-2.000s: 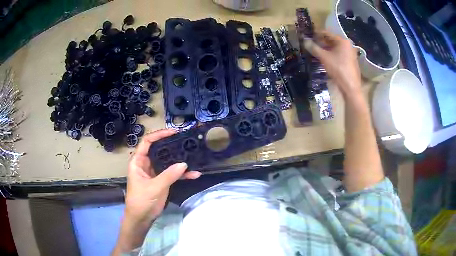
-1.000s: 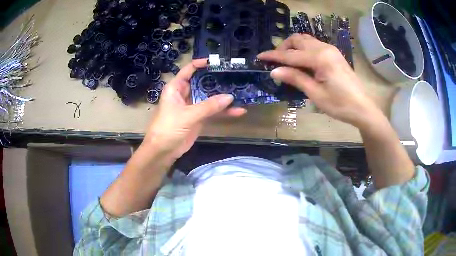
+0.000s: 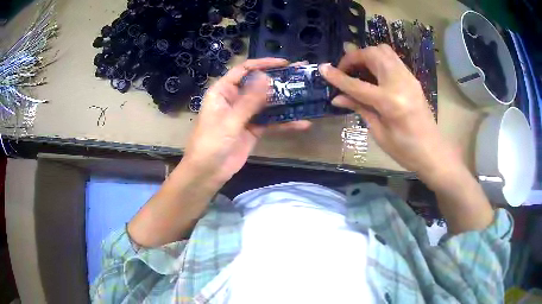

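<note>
My left hand (image 3: 229,116) holds the left end of a black front panel (image 3: 291,113), its thumb blurred over the top. A shiny dark circuit board (image 3: 297,86) lies against the panel's upward face. My right hand (image 3: 383,98) grips the right end, with thumb and index finger at the board's edge. The fingers hide both ends of the panel and board, so I cannot tell if the board is seated.
A heap of black button caps (image 3: 172,44) lies at left, stacked front panels (image 3: 309,29) behind the hands, circuit boards (image 3: 410,44) right of them. A bowl with black pieces (image 3: 469,77) and a white bowl (image 3: 517,160) stand at right. Wire leads (image 3: 24,71) fan at far left; an open carton (image 3: 59,219) is below.
The right hand reached into the board pile, then brought a board to the panel. Since then the board has turned from edge-on to lying flatter against the panel, with both hands on it.
</note>
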